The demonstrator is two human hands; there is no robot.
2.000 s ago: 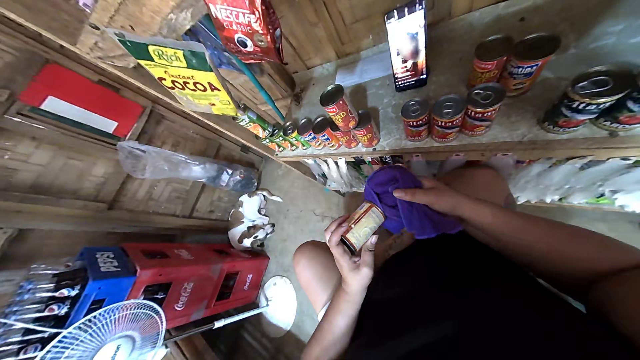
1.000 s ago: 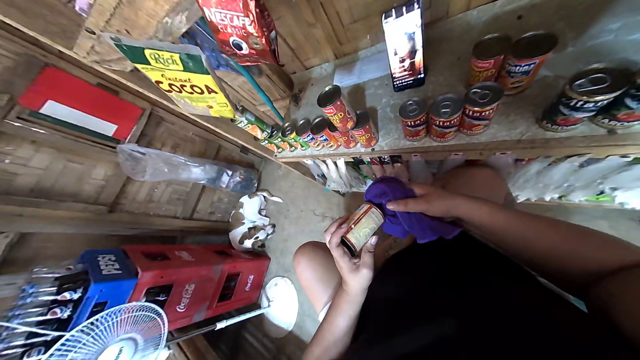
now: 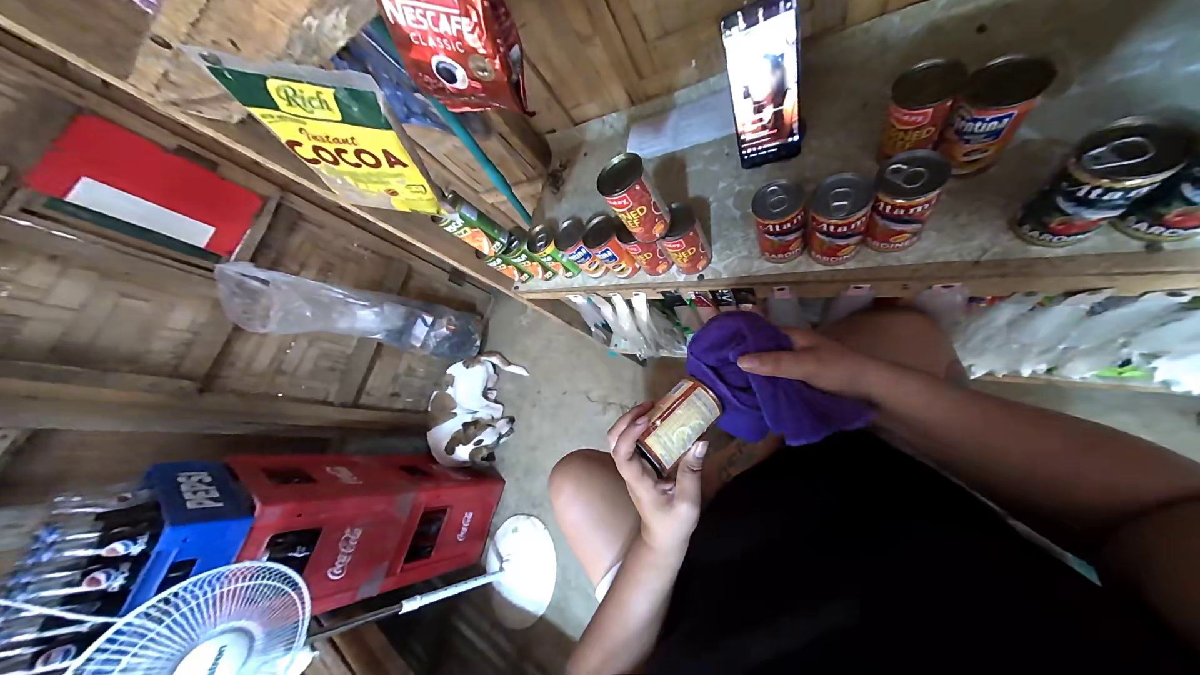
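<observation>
A food can with a printed label (image 3: 681,425) lies tilted in my left hand (image 3: 664,483), the fingers and thumb around its lower end. My right hand (image 3: 806,364) grips a bunched purple cloth (image 3: 764,384), which touches or nearly touches the can's upper right end. Both are above my lap. On the wooden shelf beyond stand small sardine cans (image 3: 839,220), larger cans (image 3: 998,112) and, farther right, big sardine cans (image 3: 1106,183). To the left, one can (image 3: 634,195) is stacked on others in a row (image 3: 600,246).
A lit phone (image 3: 764,84) leans upright at the back of the shelf. Filled plastic bags (image 3: 1078,337) hang under the shelf edge. A brown and white dog (image 3: 469,410) lies on the floor at left, near red soft-drink crates (image 3: 375,525), a blue crate (image 3: 197,516) and a white fan (image 3: 202,628).
The purple cloth and my right hand have shifted slightly against the can's end. My left hand keeps hold of the can in about the same place.
</observation>
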